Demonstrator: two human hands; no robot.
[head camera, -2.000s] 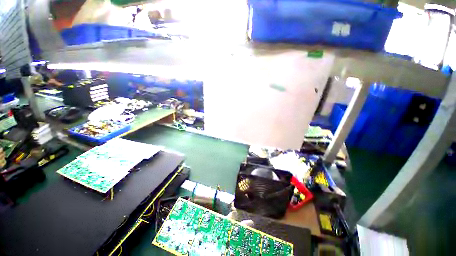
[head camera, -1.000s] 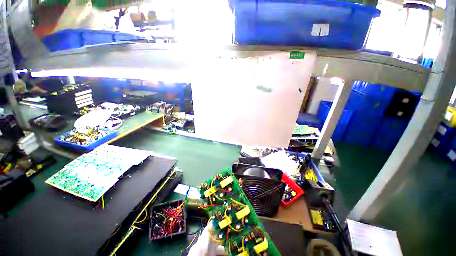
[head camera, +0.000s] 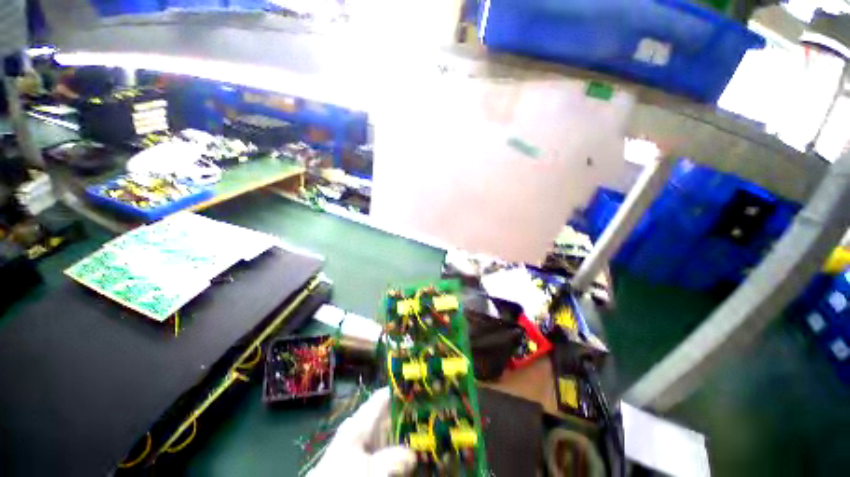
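A green circuit board (head camera: 431, 373), component side towards me with rows of yellow parts and thin wires, stands lengthwise at the bottom centre, its lower end cut off by the picture's edge. My left hand (head camera: 363, 440), in a white glove, holds the board by its lower left edge; it is partly cut off and blurred. My right hand is out of the picture.
A wire box (head camera: 298, 370) lies left of the board, with loose wires below it. A black sheet stack (head camera: 252, 317) bears pale green panels (head camera: 140, 270) at left. A black fan (head camera: 491, 343), red tray (head camera: 533, 343) and black pad (head camera: 513, 433) are at right.
The board was solder side up, then turned component side up; it now stands straighter, lengthwise in view. More of my left hand shows. The camera view has shifted and tilted.
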